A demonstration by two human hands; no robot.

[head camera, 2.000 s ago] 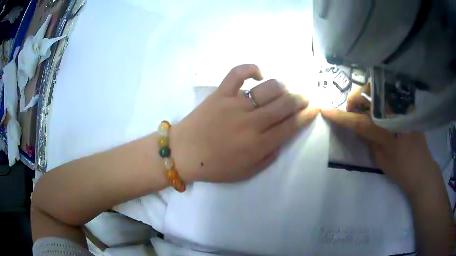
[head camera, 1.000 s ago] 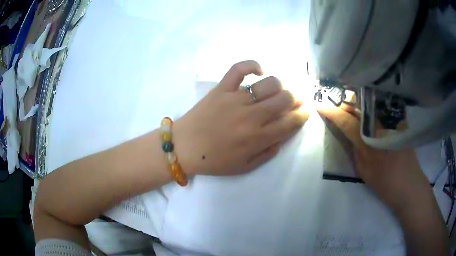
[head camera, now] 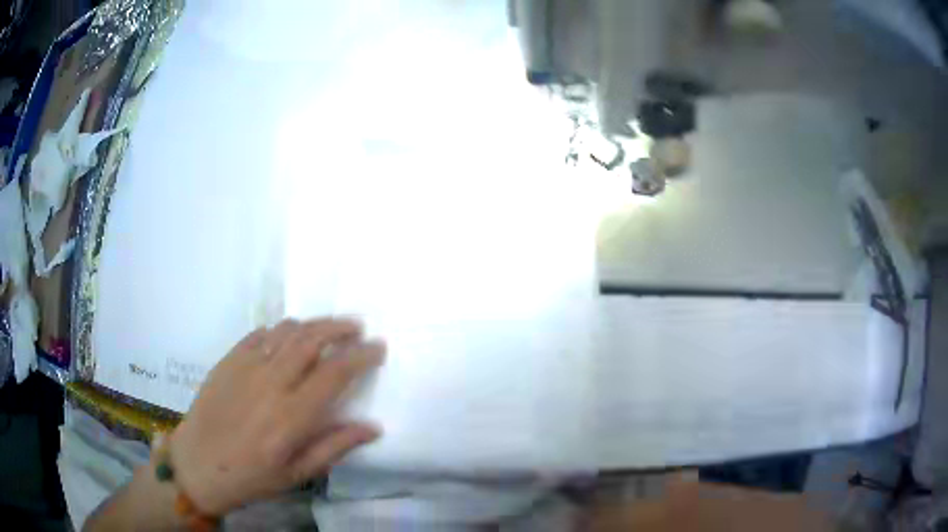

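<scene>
White fabric point(head camera: 447, 384) lies on the white table, its left part under my left hand, with its upper part washed out by lamp glare. My left hand point(head camera: 275, 405) rests at its left edge, slightly blurred, thumb apart from the fingers, palm down. My right hand point(head camera: 665, 509) is a blurred shape at the bottom edge, below the table's front edge and partly cut off; its fingers and whatever they touch cannot be made out. The sewing machine head point(head camera: 613, 52) is at upper right, with the presser foot area point(head camera: 598, 145) in glare and no hand at it.
The grey machine bed point(head camera: 738, 208) with a dark edge line is right of the fabric. A slim dark tool point(head camera: 881, 260) lies at the right table edge. Ragged white scraps point(head camera: 57, 166) hang at far left beside a plastic-wrapped rack point(head camera: 104, 177).
Both hands have left the presser foot: my left hand moved down and left, my right hand down to the bottom edge. The view has shifted, showing more machine bed and table at the right.
</scene>
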